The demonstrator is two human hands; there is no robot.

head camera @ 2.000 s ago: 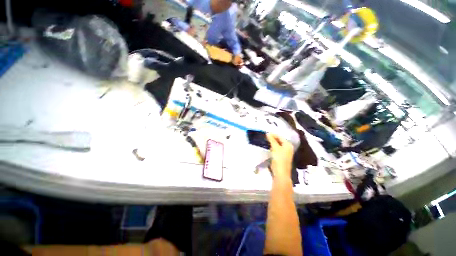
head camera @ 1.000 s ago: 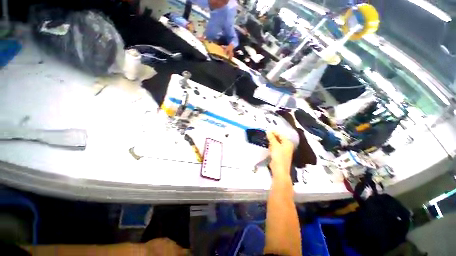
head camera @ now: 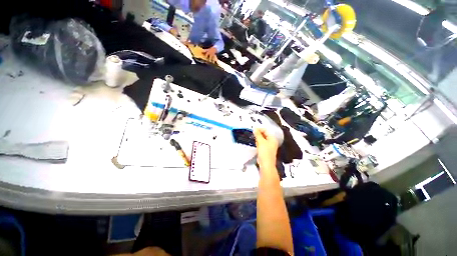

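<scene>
The white sewing machine (head camera: 215, 117) with a blue stripe lies across the middle of the table. My right hand (head camera: 265, 142) is at the right end of its head, fingertips at the edge of the black control panel (head camera: 244, 137); whether they grip anything cannot be told. A smartphone (head camera: 200, 162) with a pink-white screen lies on the machine bed. Thread snips (head camera: 180, 152) with yellow handles lie left of it. My left hand (head camera: 145, 251) is low at the bottom edge, mostly cut off, so its fingers cannot be made out.
A grey fabric strip (head camera: 34, 151) lies on the left of the table. A white thread cone (head camera: 113, 71) and a plastic-wrapped bundle (head camera: 57, 49) stand behind it. Dark fabric (head camera: 188, 80) lies behind the machine. A person (head camera: 205, 27) works opposite. Blue crates (head camera: 305, 232) are below the table.
The view has shifted, so the table things sit further left. My right hand stays by the control panel. My left forearm has mostly gone out at the bottom edge.
</scene>
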